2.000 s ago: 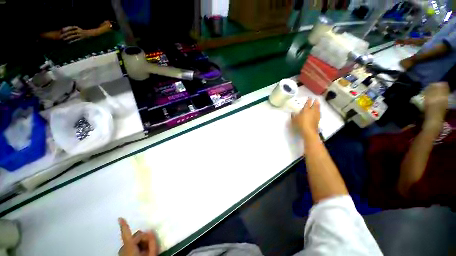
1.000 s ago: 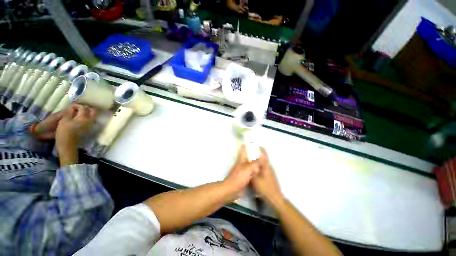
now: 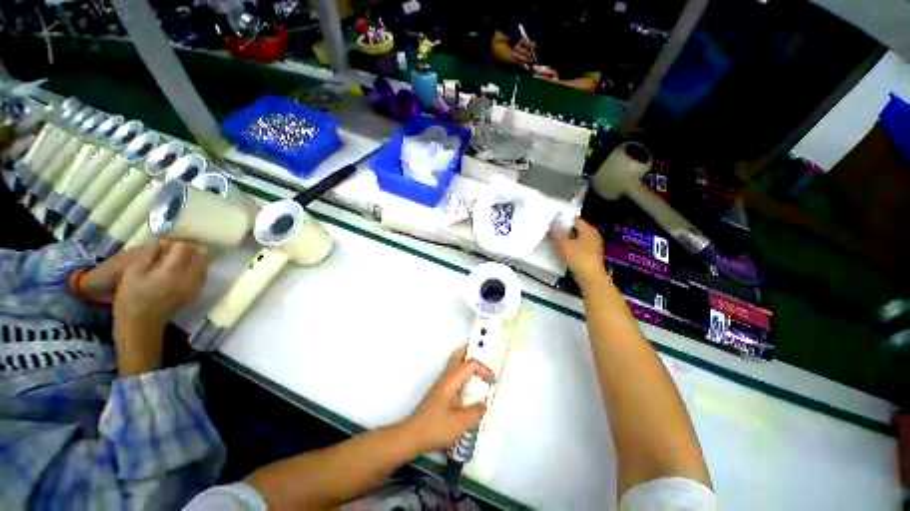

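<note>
A cream hair dryer (image 3: 491,299) stands out on the white bench in front of me, its dark round opening facing up and two dark dots on the handle. My left hand (image 3: 454,399) is closed around the lower handle; a black cord end shows below it. My right hand (image 3: 583,248) is at the right rim of a white plastic-lined tub (image 3: 489,235) with small dark parts inside. Something pale is at its fingertips; I cannot tell if it is held.
A person (image 3: 160,289) at left handles a dryer (image 3: 205,215). Another dryer (image 3: 294,237) lies beside it, with a row of dryers behind. Blue bins (image 3: 284,162) stand on the shelf. A dryer (image 3: 624,175) lies on printed boxes (image 3: 654,289) at right.
My right hand has left the dryer handle and moved up and right to the tub. My left hand stays on the handle. Since the oldest frame, the view has turned left.
</note>
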